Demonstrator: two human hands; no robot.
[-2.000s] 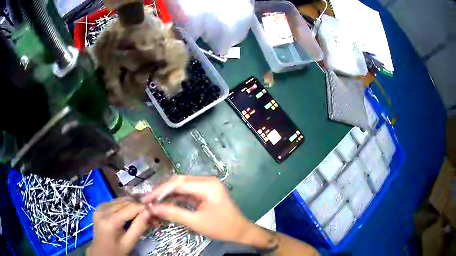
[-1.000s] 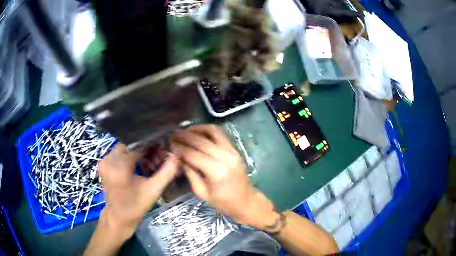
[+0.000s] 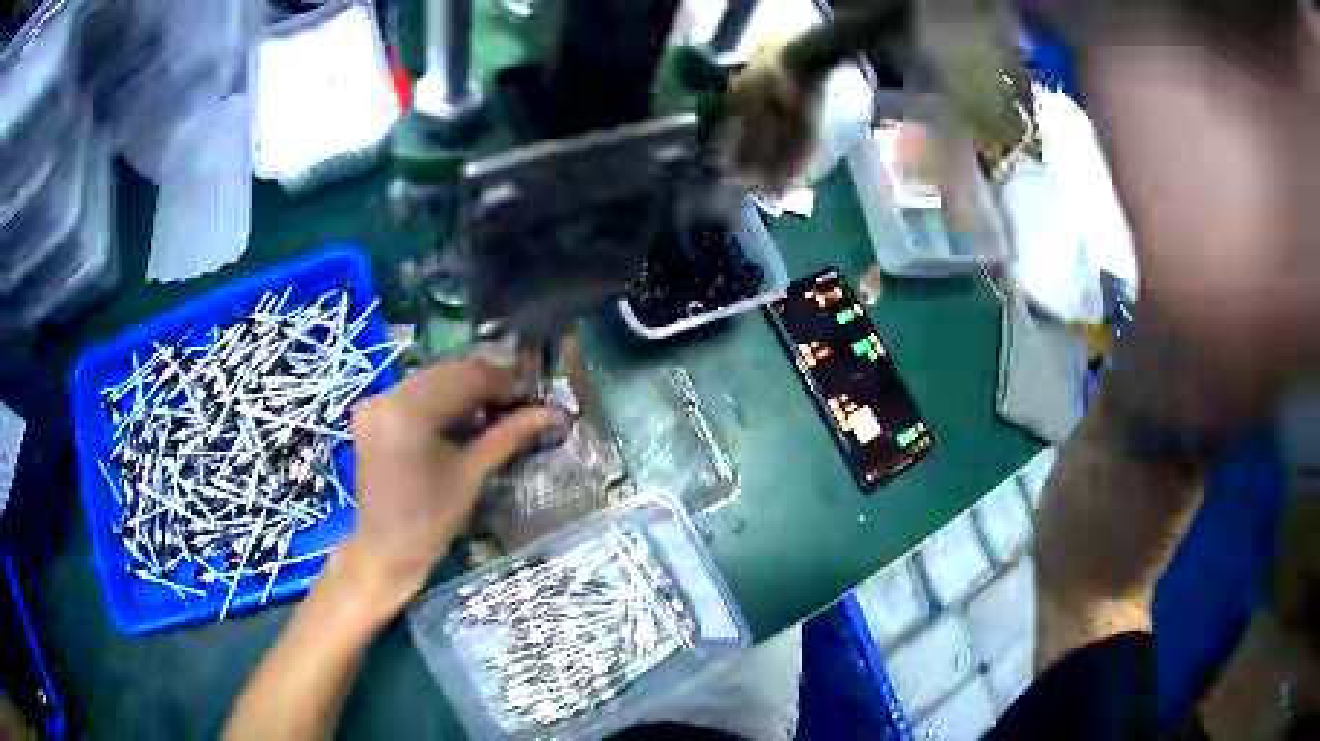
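Observation:
My left hand [image 3: 434, 449] is at the press, its thumb and index finger beside the small steel block [image 3: 562, 394] under the dark press head [image 3: 579, 217]. Whether a part is between the fingertips cannot be seen. My right hand [image 3: 1187, 145] is large and blurred at the upper right, near the camera, close to a dark bar that runs to the press; its grip cannot be made out. A clear tub [image 3: 728, 608] of pale pins [image 3: 557, 630] stands in front of the press. A blue tray [image 3: 96, 478] of loose pins [image 3: 239, 434] stands left.
A clear tub of black parts [image 3: 695, 275] and a lit smartphone [image 3: 854, 377] lie right of the press. Another clear tub [image 3: 941, 258] and a grey pad [image 3: 1039, 369] are further right. The crate of lidded tubs [image 3: 927, 623] is at the lower right, clear containers [image 3: 58, 203] at the back left.
My right hand has left my left hand and risen to the upper right. My left hand has stayed at the press, its fingertips now by the block. The view has shifted, showing more back left.

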